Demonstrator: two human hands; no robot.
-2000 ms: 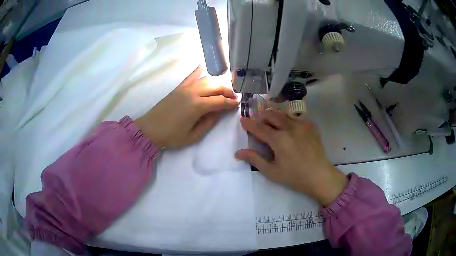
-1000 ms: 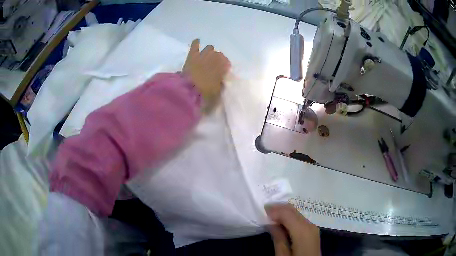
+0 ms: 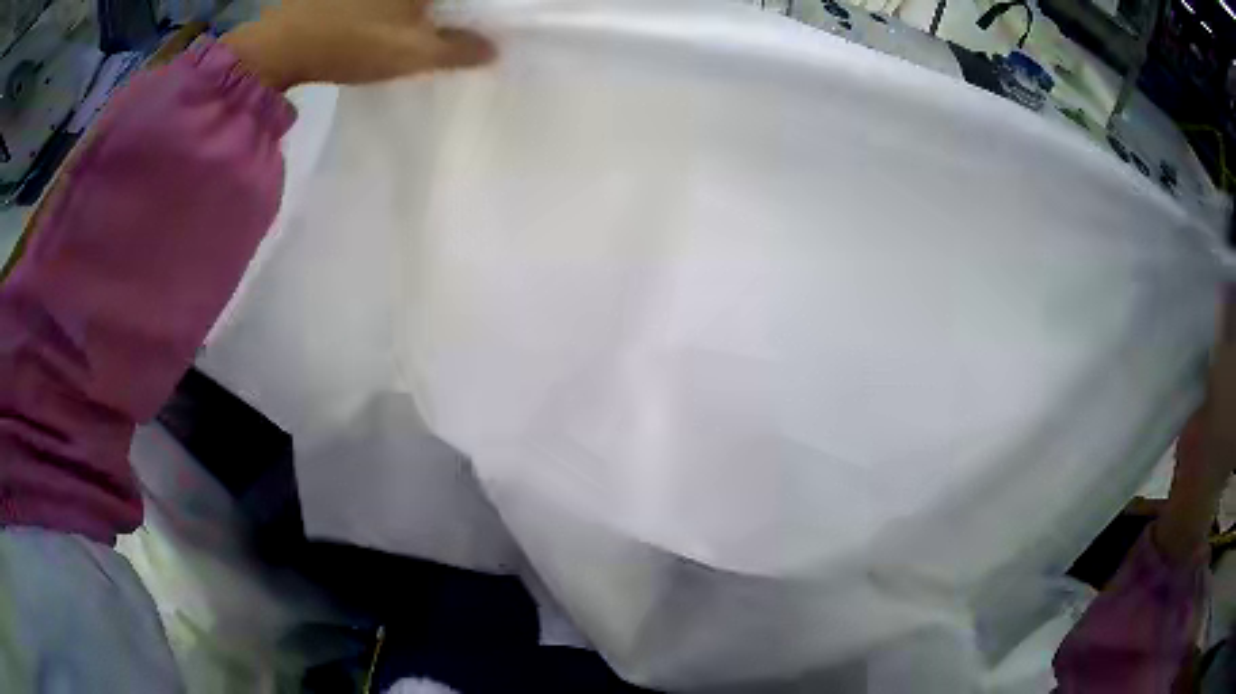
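Note:
A large white fabric panel (image 3: 759,312) is spread in the air between my hands and fills most of the view. My left hand (image 3: 366,41) is at the upper left, cut off by the top edge, and grips the panel's upper edge. My right hand (image 3: 1204,434) is at the far right rim, partly cut off and blurred. It is raised at the panel's right corner, and its fingers cannot be made out. The needle area and most of the table are hidden behind the fabric.
Part of the white sewing machine (image 3: 922,48) shows above the fabric at the upper right. Dark and pale machine parts lie at the upper left rim. Loose pale fabric (image 3: 203,542) lies at the lower left, beside a dark area below the panel.
The white panel has been lifted from the table and spread wide, now covering the machine. My left hand has moved up and left, my right hand far right and up. The label is out of sight.

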